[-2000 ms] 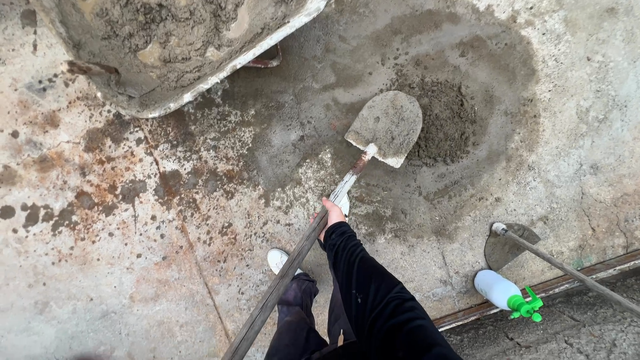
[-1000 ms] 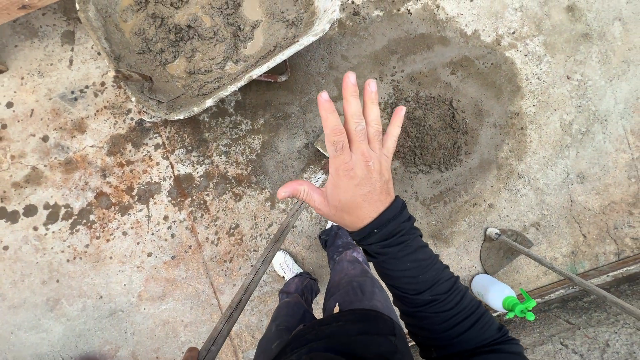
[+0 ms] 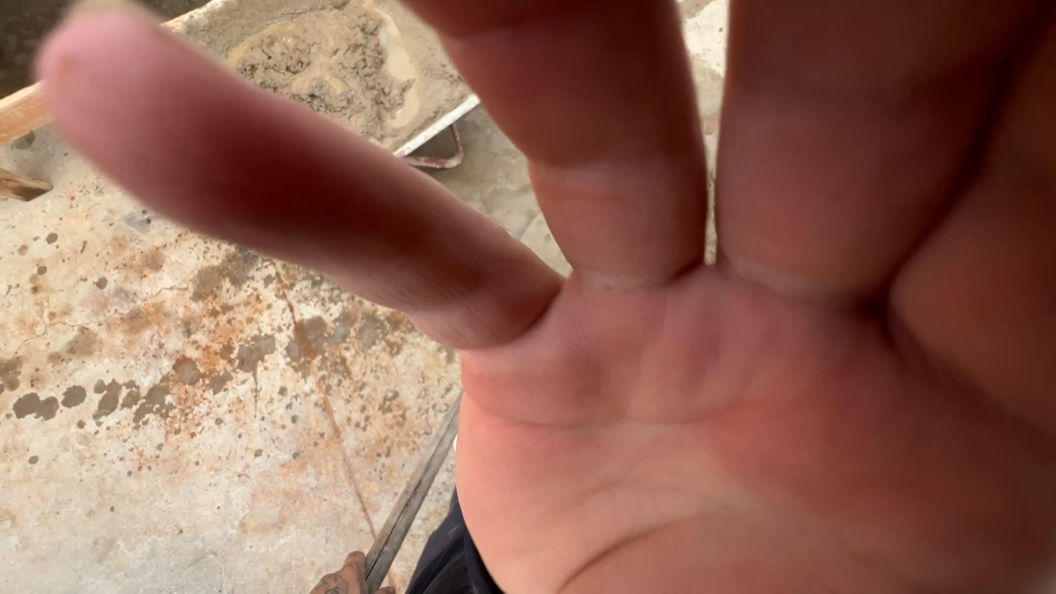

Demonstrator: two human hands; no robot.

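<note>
My right hand [image 3: 701,355] is raised very close to the camera, palm facing it and fingers spread, with nothing in it. It covers most of the right side of the view. At the bottom edge, my left hand [image 3: 351,575] grips the wooden handle [image 3: 417,487] of the shovel, which slants up behind my right palm. The shovel's blade is hidden. Wet grey mortar or concrete mix [image 3: 322,62] lies in the wheelbarrow tray [image 3: 441,122] at the upper left, beyond my right hand's fingers.
Stained, spotted concrete floor [image 3: 148,495] spreads over the left side. A wooden board [image 3: 23,111] lies at the upper left edge, with another wood piece [image 3: 23,185] below it. Part of a dark trouser leg shows at the bottom. The right side is hidden by my palm.
My right hand, on the shovel handle two seconds ago, let go, was lifted with its back to the camera, and now shows its palm up close. My left hand has come into clearer view.
</note>
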